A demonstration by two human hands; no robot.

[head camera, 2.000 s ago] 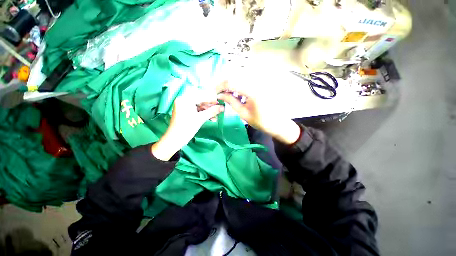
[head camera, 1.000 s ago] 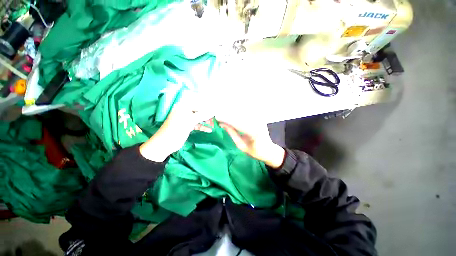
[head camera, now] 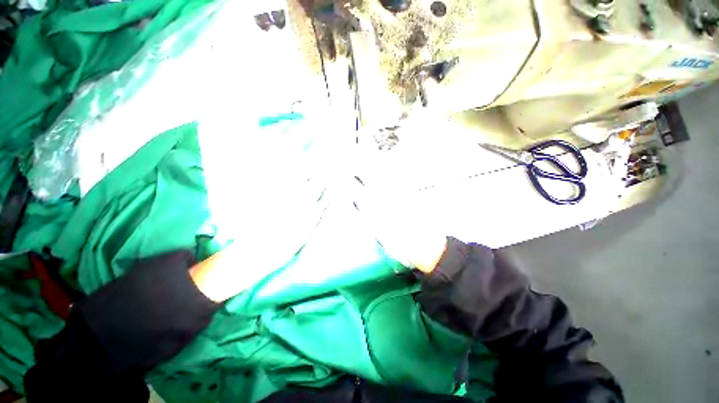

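Note:
The bright green garment piece (head camera: 315, 330) runs from the machine table down over my lap, with a seam line on its right part. My left hand (head camera: 260, 248) reaches forward from the left over the cloth. My right hand (head camera: 402, 232) reaches in from the right, near the cloth's upper edge. Both hands are washed out by glare, so their fingers and any grip are hidden. The oil-stained cream sewing machine (head camera: 504, 47) stands just beyond them. Its needle area (head camera: 386, 138) is mostly lost in glare.
Black-handled scissors (head camera: 556, 169) lie on the white table (head camera: 473, 212) right of the needle. A crumpled clear plastic bag (head camera: 59, 161) and more green cloth (head camera: 39, 79) lie at the left. Small metallic parts (head camera: 642, 165) are at the table's right end. Grey floor (head camera: 631, 299) shows at the right.
The view has moved closer to the machine. Both hands have moved forward with the green cloth from above the lap towards the needle area, into the glare. The yellow lettering is no longer visible.

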